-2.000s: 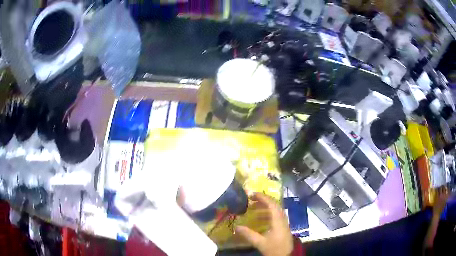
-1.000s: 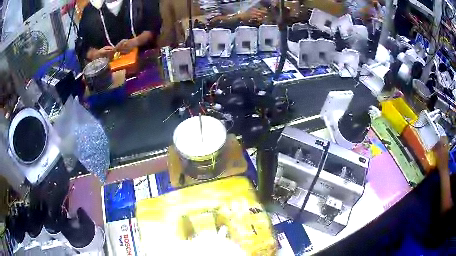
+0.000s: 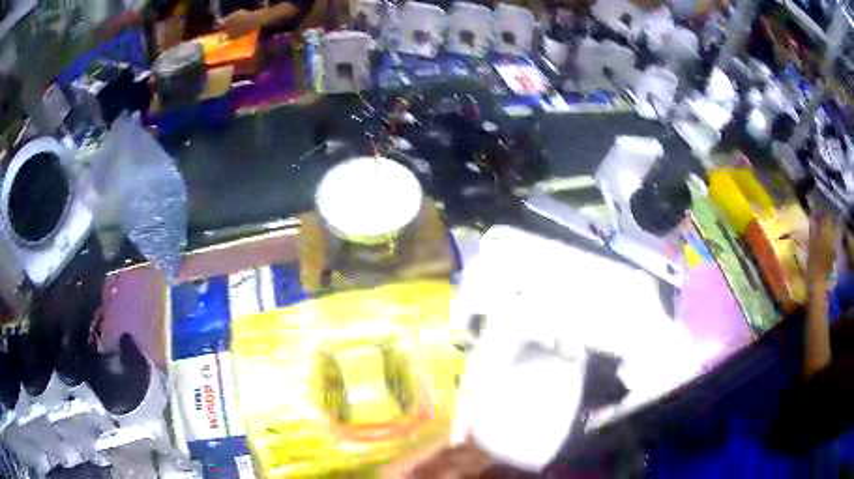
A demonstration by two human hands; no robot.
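Note:
A large white unit [image 3: 529, 402], overexposed and blurred, is held up to the right of the yellow pad and covers most of the metal feeder boxes. My left hand [image 3: 440, 462] is blurred and cut off by the bottom edge; it appears to grip the unit's lower left side, its fingers barely visible. My right hand is not visible. The yellow pad [image 3: 272, 374] shows its middle recess and an orange-red ring.
Behind the pad stands a round tin [image 3: 370, 201] on a brown board. Finished units [image 3: 84, 421] line the left. A clear bag [image 3: 150, 201] hangs at the left rear. Black wired modules [image 3: 459, 154] lie on the belt. Another person's arm [image 3: 819, 290] is at the far right, near yellow bins [image 3: 744, 198].
The white unit has risen from the bottom of the pad and moved right, over the feeders. The pad's recess is uncovered. The view has tilted down, and part of a hand now shows.

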